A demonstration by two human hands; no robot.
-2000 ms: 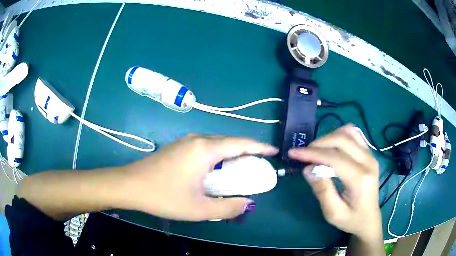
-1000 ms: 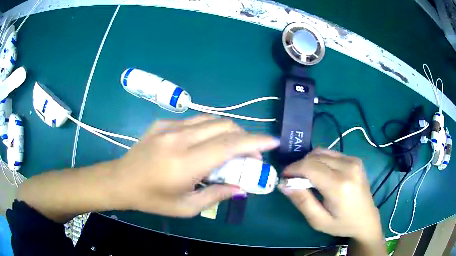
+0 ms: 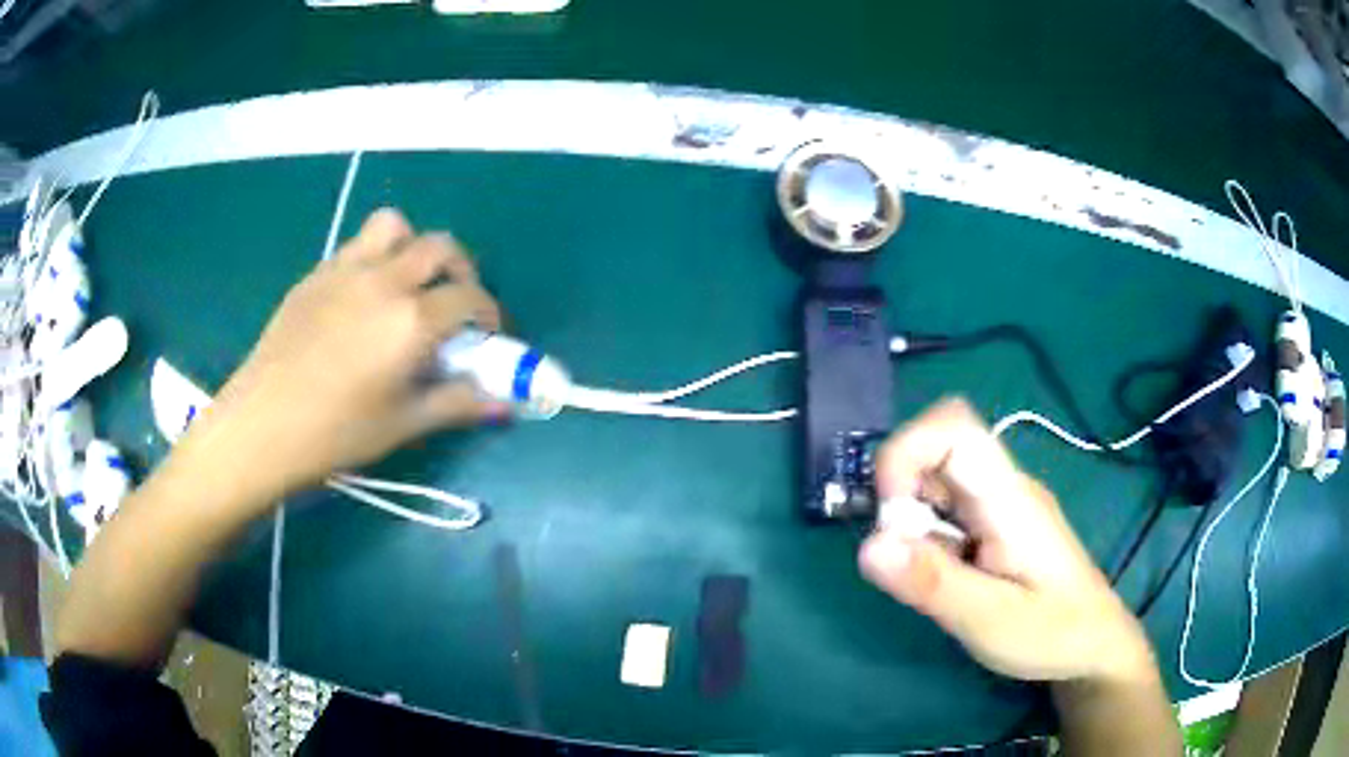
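My left hand (image 3: 370, 348) is at the upper left, blurred, with its fingers over a white handheld unit (image 3: 511, 370) with a blue tape band. The unit's white cord runs right to the black FAN device (image 3: 846, 399), which has a round metal head (image 3: 840, 200). My right hand (image 3: 991, 547) is just right of the device's near end, its fingers closed on a white plug (image 3: 929, 525). The plug is partly hidden by the fingers.
White units (image 3: 62, 296) are piled at the far left, and one (image 3: 175, 399) lies partly behind my left arm. A pale square (image 3: 645, 654) and dark strip (image 3: 722, 636) lie near the front edge. A black adapter (image 3: 1206, 429) and units (image 3: 1302, 392) are at right.
My left hand has moved up and left, from the unit at the plug to the banded unit lying there. My right hand is slightly right, apart from any unit. The whole view has shifted.
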